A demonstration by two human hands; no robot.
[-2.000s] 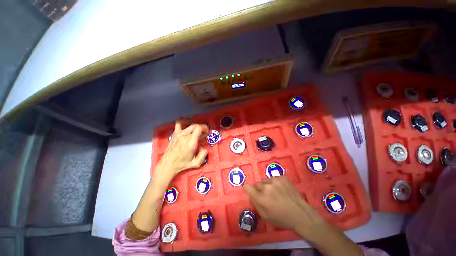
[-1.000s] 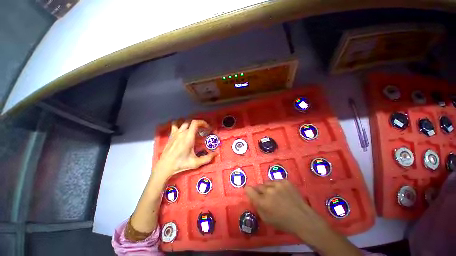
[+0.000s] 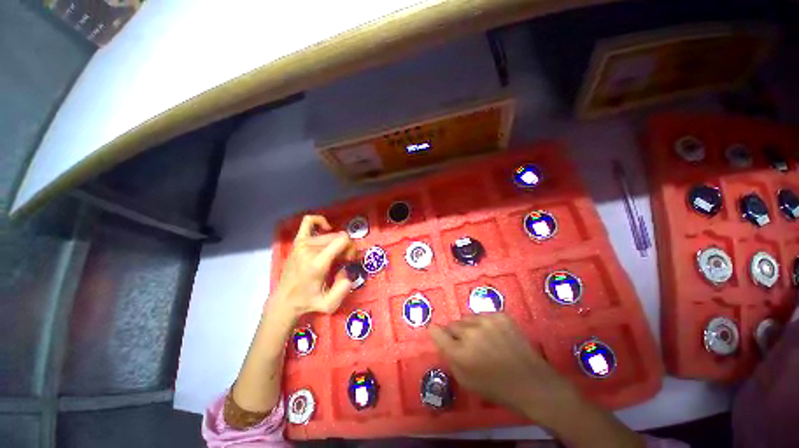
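Note:
My left hand (image 3: 311,267) is over the left of the red tray (image 3: 512,262), fingers curled, thumb and index apart. A lit watch unit with a purple-white icon grid (image 3: 374,260) is just right of its fingertips. A black unit with a pale patch (image 3: 355,276) is partly hidden beside the fingers; whether the hand grips either is unclear. My right hand (image 3: 491,359) is curled closed over the tray's lower middle; nothing shows in it. Lit blue watch units (image 3: 417,311), silver round parts (image 3: 419,255) and dark units (image 3: 435,388) sit in the pockets.
A tan-orange-fronted box (image 3: 429,140) with glowing digits stands behind the tray, a similar one (image 3: 675,74) to its right. A purplish thin stick (image 3: 632,210) lies between the tray and a second red tray (image 3: 653,262). A white shelf (image 3: 201,61) overhangs; pink clothing (image 3: 767,394) shows at right.
The icon-grid unit has shifted slightly toward me. My left fingers have drawn inward, uncovering a silver part behind them. The box's green lights have gone out. My right hand has barely moved.

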